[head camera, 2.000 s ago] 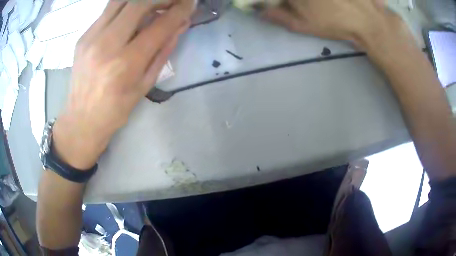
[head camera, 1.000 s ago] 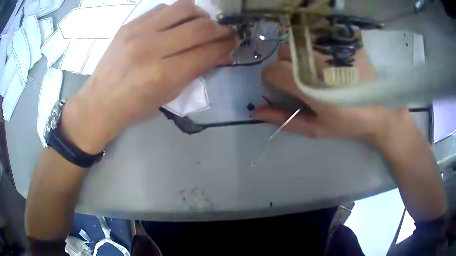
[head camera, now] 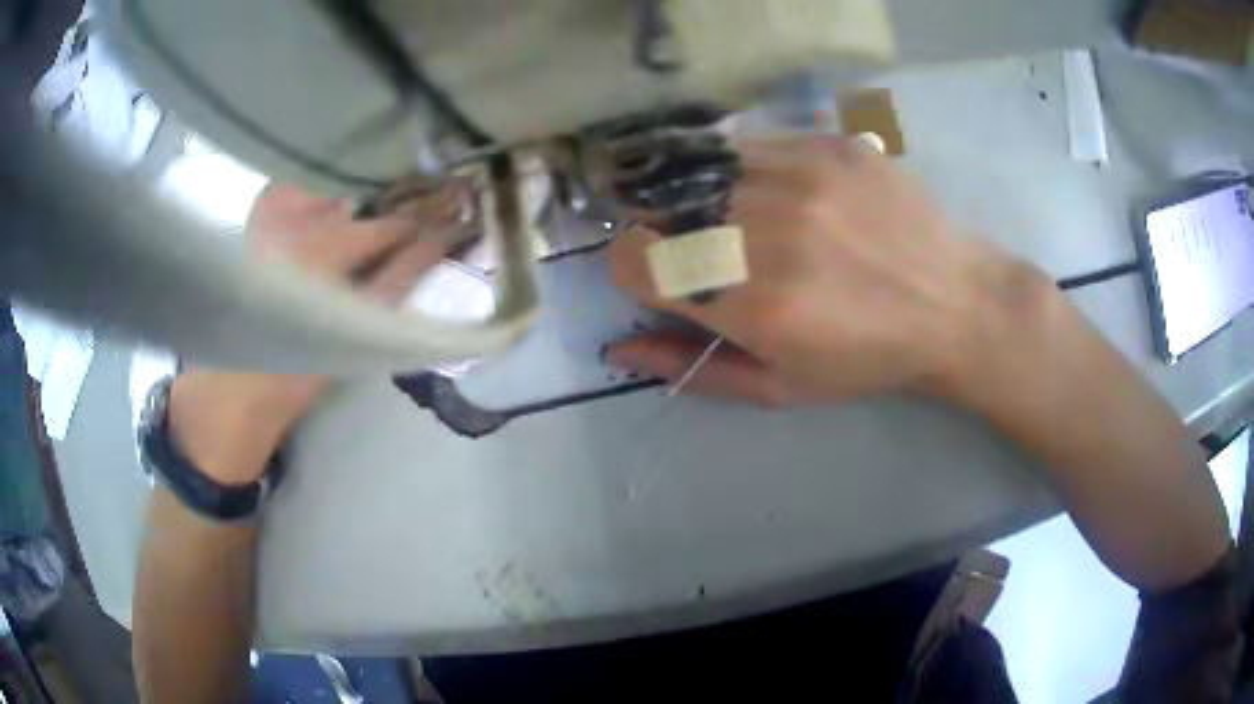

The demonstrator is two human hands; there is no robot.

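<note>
My left hand (head camera: 319,255) lies left of the needle area, partly hidden behind the blurred machine head (head camera: 605,69). A white fabric piece (head camera: 454,292) lies at its fingertips on the bed, partly covered by the head's guard; I cannot tell whether the fingers grip or only press it. My right hand (head camera: 811,275) is right of the needle area, fingers curled, holding a thin pale rod (head camera: 677,395) that points down toward the front edge. A cream ribbed knob (head camera: 697,261) hides part of the right fingers. The needle is hidden.
White fabric pieces (head camera: 62,371) lie at the left of the table. A lit phone (head camera: 1199,266) is at the right. A white strip (head camera: 1084,107) lies at the back right. The table's curved front edge (head camera: 578,619) runs above the lap, with white sheets at the lower right.
The machine head now covers more of the upper left view as the camera has shifted. The right hand has come down from the top and stays beside the needle area with the rod.
</note>
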